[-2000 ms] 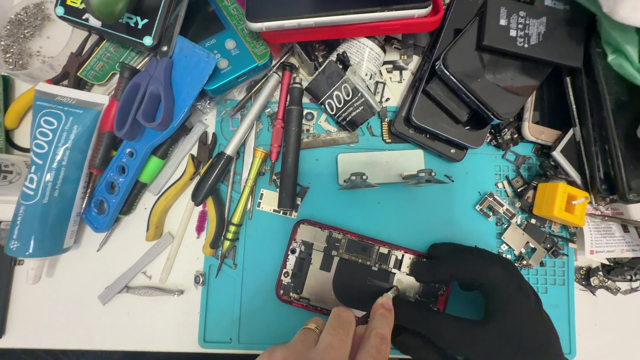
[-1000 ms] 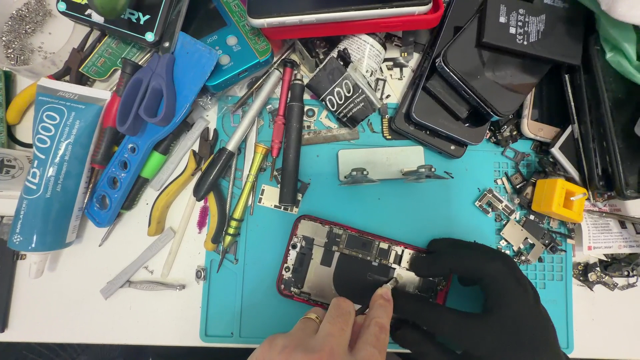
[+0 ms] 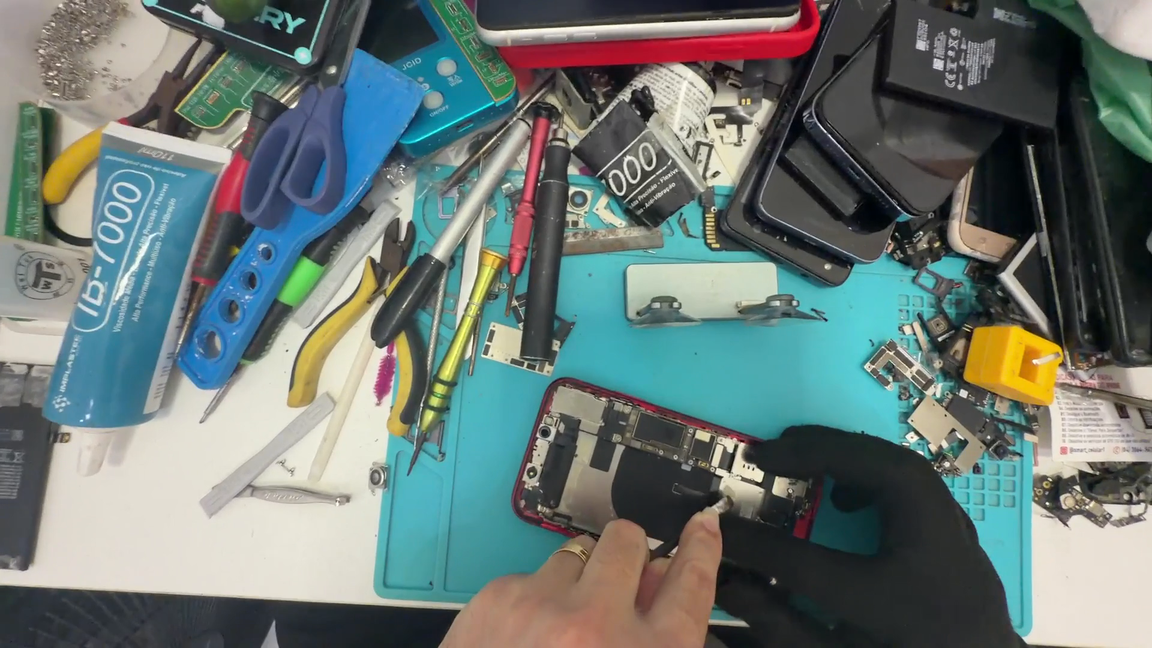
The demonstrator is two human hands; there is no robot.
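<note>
An opened smartphone (image 3: 661, 441) with a red frame lies tilted on the teal mat, its circuit board and metal plates exposed. My left hand (image 3: 612, 585), bare and with a ring, reaches over its lower edge. One fingertip is at a small metallic part (image 3: 725, 505) inside the right half; a thin dark thing shows beneath the fingers, and whether they grip it is unclear. My right hand (image 3: 864, 531), in a black glove, grips the phone's right end, a finger on the upper edge and the rest along the lower side, partly hiding it.
Above the phone lies a pale metal plate (image 3: 700, 281) with two suction-cup-like pieces. Screwdrivers (image 3: 543, 261), yellow-handled pliers (image 3: 333, 328), blue scissors (image 3: 297, 162) and a glue tube (image 3: 135, 279) crowd the left. Stacked phones (image 3: 828, 189), loose parts and a yellow magnetizer block (image 3: 1012, 364) stand right.
</note>
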